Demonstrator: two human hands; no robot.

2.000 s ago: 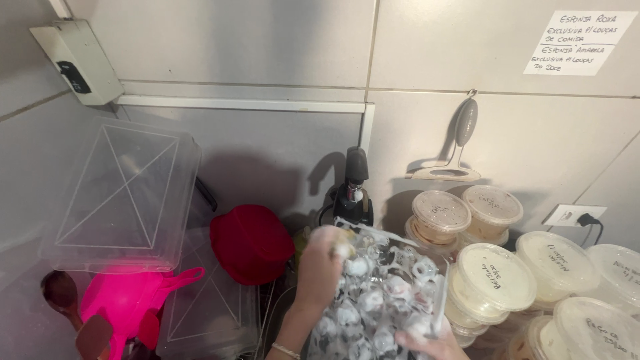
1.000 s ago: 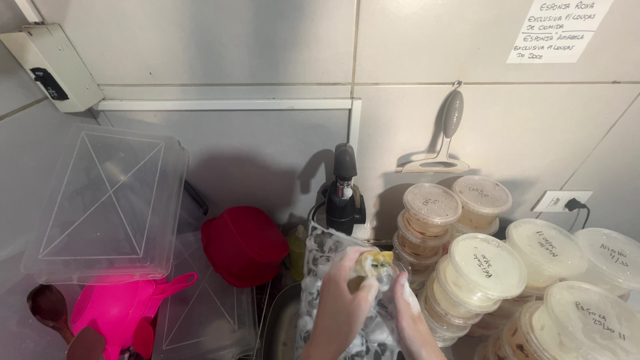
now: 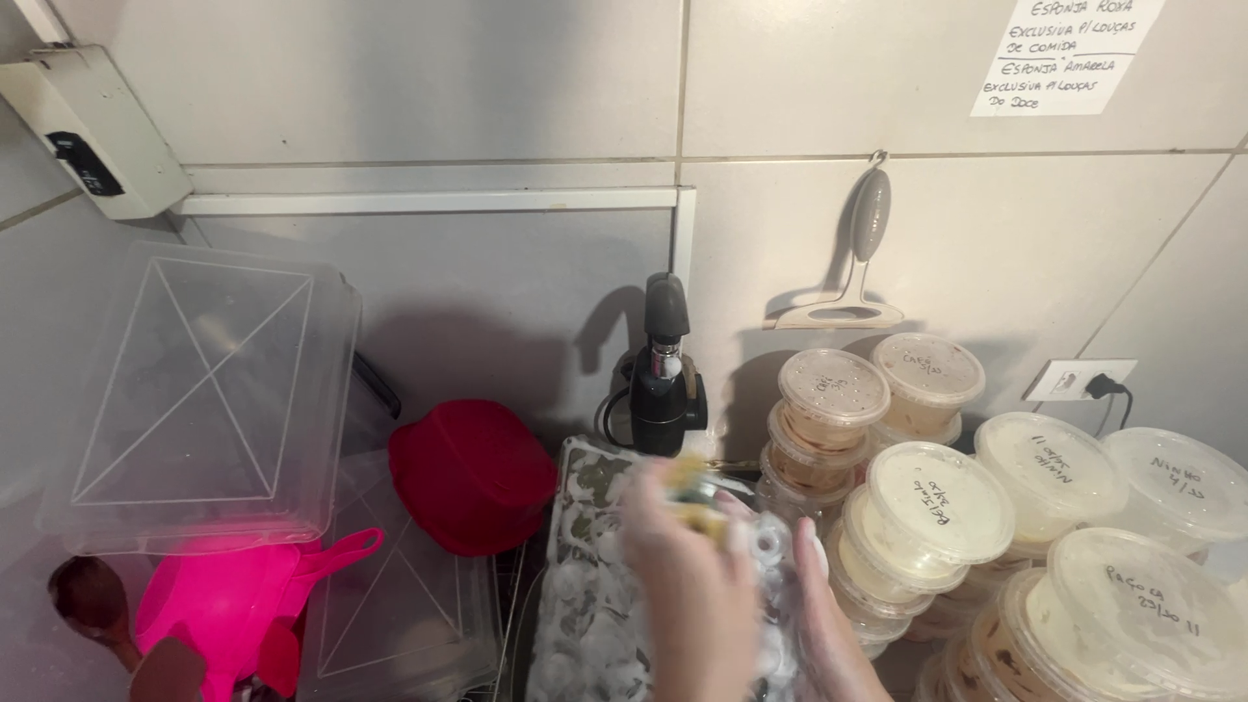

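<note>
My left hand [image 3: 682,575], blurred by motion, grips a yellow sponge [image 3: 697,497] against a small clear plastic piece [image 3: 768,541] with a round opening. My right hand [image 3: 829,604] holds that piece from the right, its fingers partly hidden. Beneath both hands lies a tray or container [image 3: 585,585] full of small clear pieces coated in white suds. The black faucet [image 3: 665,380] stands just behind it.
Stacked lidded tubs [image 3: 936,507] crowd the right side. A red bowl [image 3: 473,478], clear plastic bins [image 3: 195,390], a pink plastic utensil [image 3: 229,604] and a wooden spoon [image 3: 93,600] are at left. A squeegee [image 3: 858,253] hangs on the wall, left of a plugged-in outlet [image 3: 1080,379].
Two seconds ago my hands were apart over the sudsy pieces; one second ago they had come together around the sponge. They remain close together now, the left one blurred.
</note>
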